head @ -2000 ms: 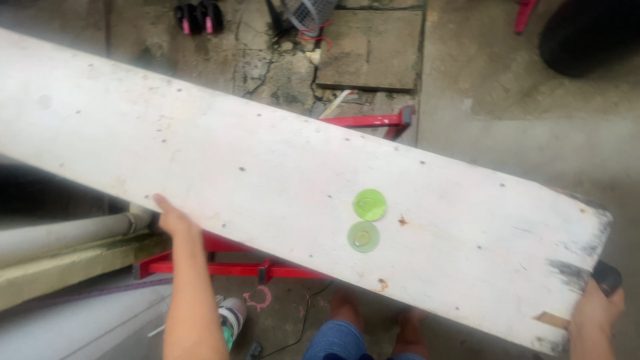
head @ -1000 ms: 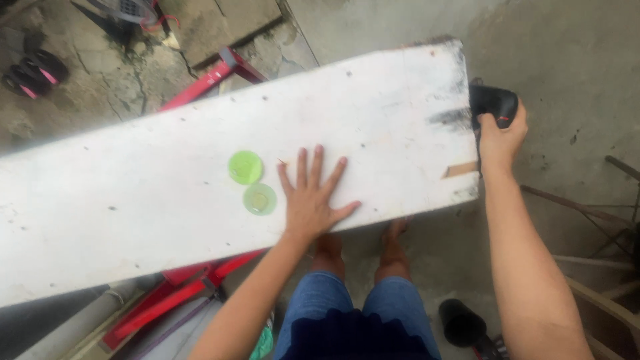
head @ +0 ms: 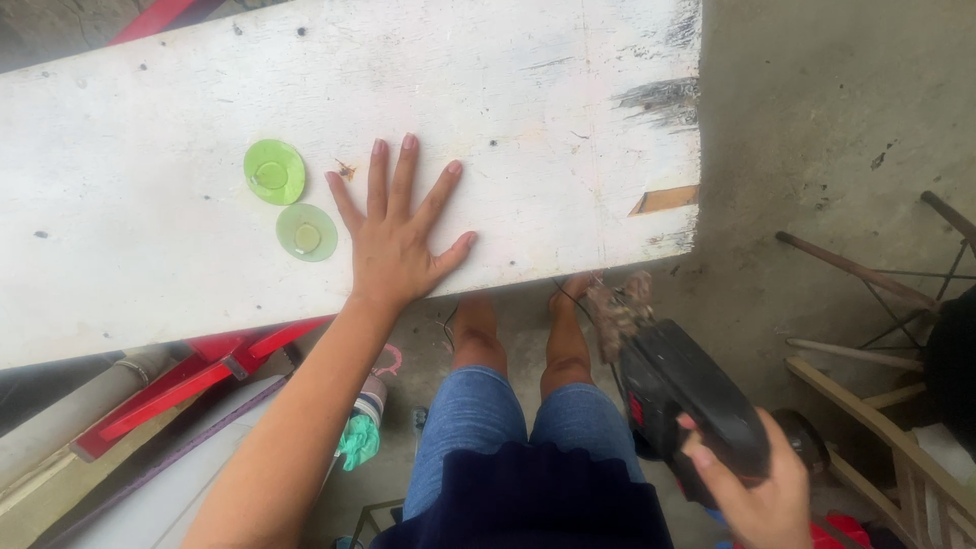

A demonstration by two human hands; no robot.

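A white-painted wooden board (head: 534,99) lies across the upper view, its right end worn, with dark bare patches and a tan chip. My left hand (head: 400,236) presses flat on it, fingers spread. Just left of those fingers sit a bright green disc (head: 275,172) and a paler green disc (head: 306,233), one almost above the other. My right hand (head: 751,473) grips a black corded power tool (head: 682,396) by its handle, below the board's right end. The tool's front looks brown and dusty; its exact kind cannot be told.
Red metal stand parts (head: 191,396) show below and above the board at left. A grey pipe (head: 84,404) runs at lower left. Thin metal legs (head: 854,267) and a wooden frame (head: 877,419) stand at right. A dark cord (head: 572,293) hangs near my legs.
My left hand, at the board's lower edge two seconds ago, is now flat on top. My right hand has moved from beside the board's end to below it, with the black tool. The view has shifted.
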